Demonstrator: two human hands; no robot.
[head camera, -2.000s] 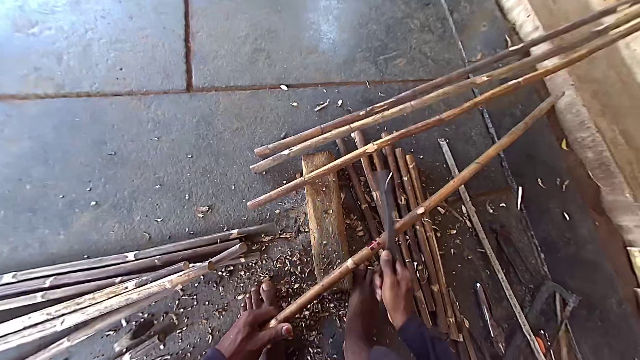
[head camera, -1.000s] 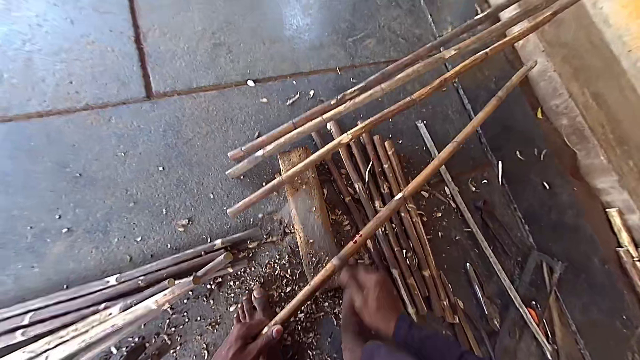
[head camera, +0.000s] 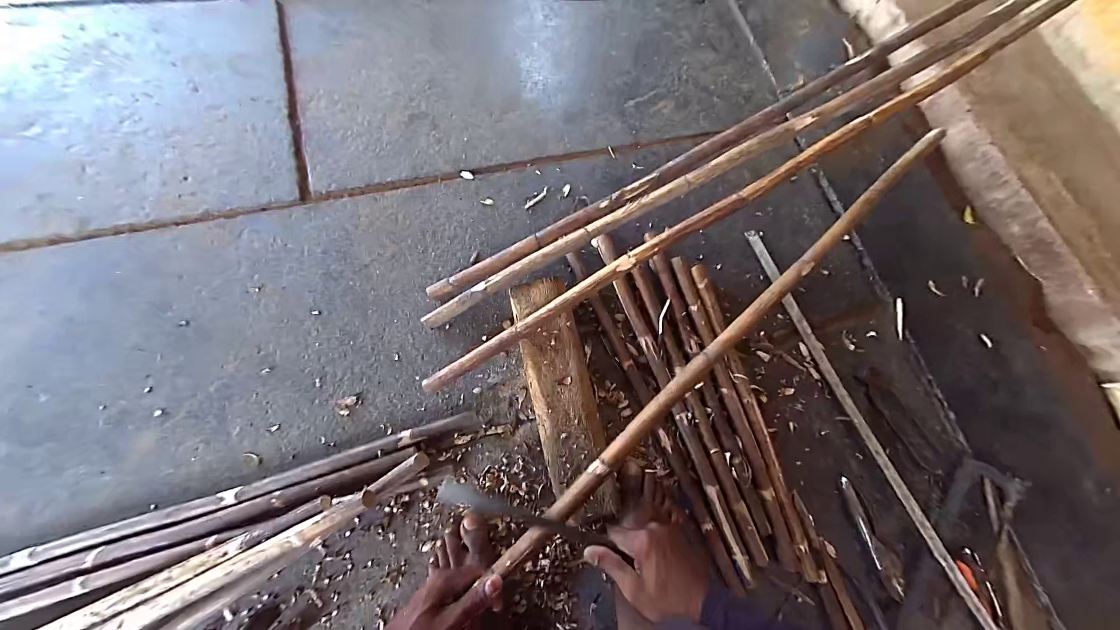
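Observation:
A long cane pole slants from the bottom centre up to the right. My left hand grips its lower end beside my bare foot. My right hand is shut on a knife, whose blurred blade points left and crosses the pole near its lower end; whether it touches the pole cannot be told. The handle is mostly hidden in my fist. Under the pole lies a wooden block on the floor, with my other foot at its lower end.
Several short cane pieces lie right of the block. Three long canes cross above it. More poles lie at the lower left. A flat metal strip and tools lie right. Shavings litter the stone floor; a raised ledge stands upper right.
The knife, upright above the pole two seconds ago, now points left across its lower part. My right hand has moved down along the pole. The left hand still holds the lower end.

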